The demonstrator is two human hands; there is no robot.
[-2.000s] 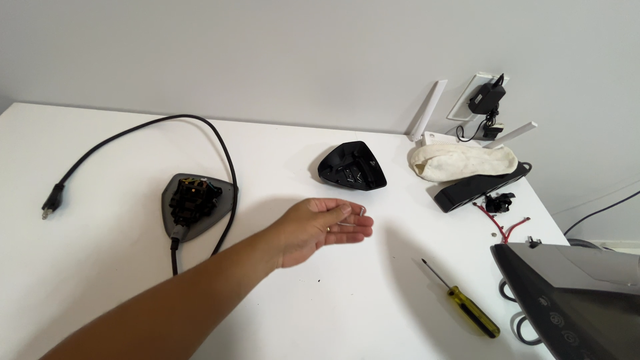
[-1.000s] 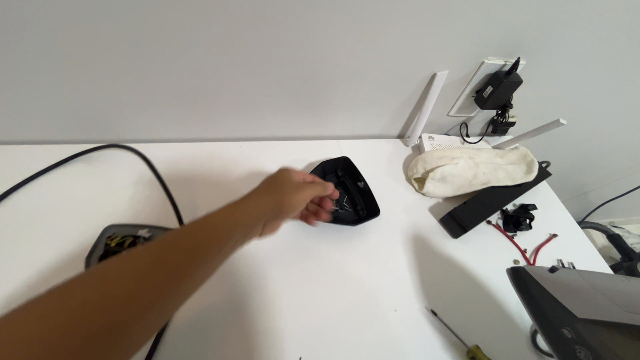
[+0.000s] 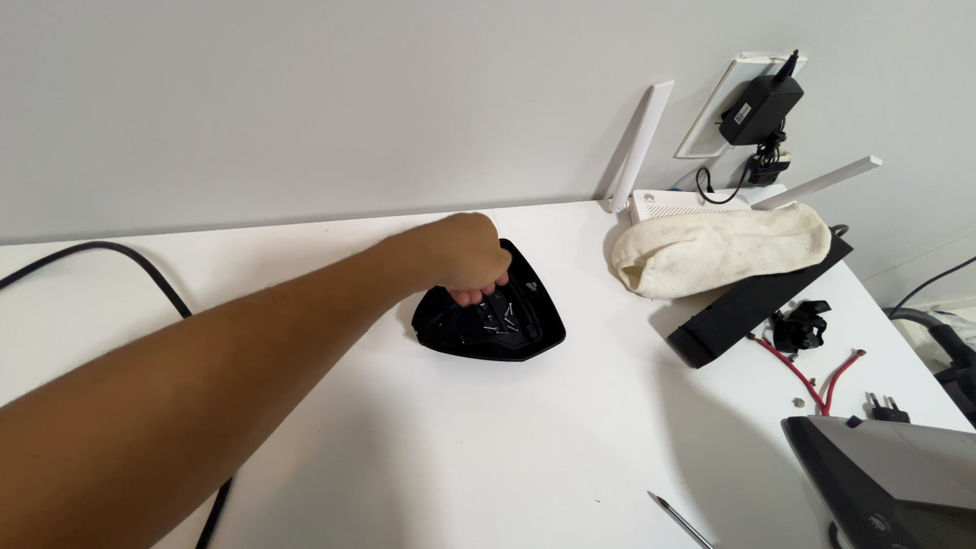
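Observation:
My left hand [image 3: 474, 259] reaches in from the lower left, its fingers curled down over the back left part of a black plastic housing shell [image 3: 543, 324]. Several small metal screws [image 3: 509, 316] lie inside the shell, just below the fingertips. The hand's back hides whether anything is between the fingers. A screwdriver's metal shaft [image 3: 681, 518] shows at the bottom edge, its handle out of frame. On the left, a black power cable [image 3: 145, 267] runs partly behind my forearm. My right hand is not in view.
A white router [image 3: 648, 202] stands by the wall at the back right. In front lie a cream sock [image 3: 717, 248], a black power strip [image 3: 709, 335], a black broken plastic part [image 3: 801, 326] and red wires [image 3: 793, 370]. A grey and black appliance [image 3: 877, 473] fills the lower right.
My left hand has moved from in front of the black shell to over it. The view has shifted, so the opened grey base at left is no longer seen.

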